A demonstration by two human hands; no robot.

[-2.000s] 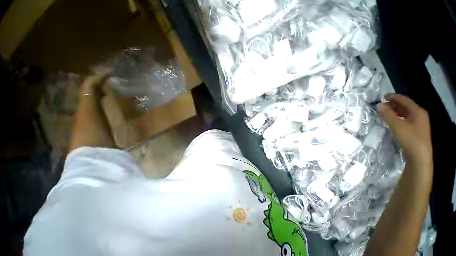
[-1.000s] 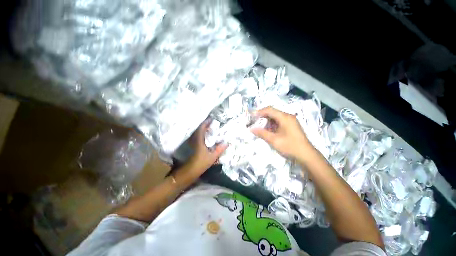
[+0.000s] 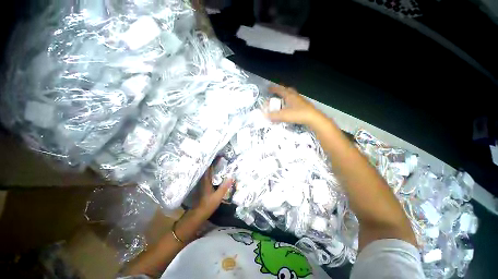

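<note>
Bagged accessories (image 3: 286, 174), white coiled cables with small white blocks in clear film, lie heaped in front of me. A large clear bulk poly bag (image 3: 136, 87) full of the same white pieces lies at the upper left. My left hand (image 3: 210, 193) is at the heap's left edge beside the bag's lower end; its fingers are partly hidden and I cannot tell what they hold. My right hand (image 3: 292, 109) is at the heap's top edge near the rail, with thumb and fingers around a small white piece (image 3: 274, 103).
A pale conveyor side rail (image 3: 338, 117) runs diagonally behind the heap. Beyond it is the black conveyor belt (image 3: 382, 71) with a white box flap (image 3: 272, 39). A crumpled clear poly bag (image 3: 123, 210) and brown cardboard (image 3: 82, 245) are at lower left.
My left hand has come from the empty bag at the left to the heap's edge. My right hand has shifted to the heap's top edge. The view has turned, showing more of the bulk bag.
</note>
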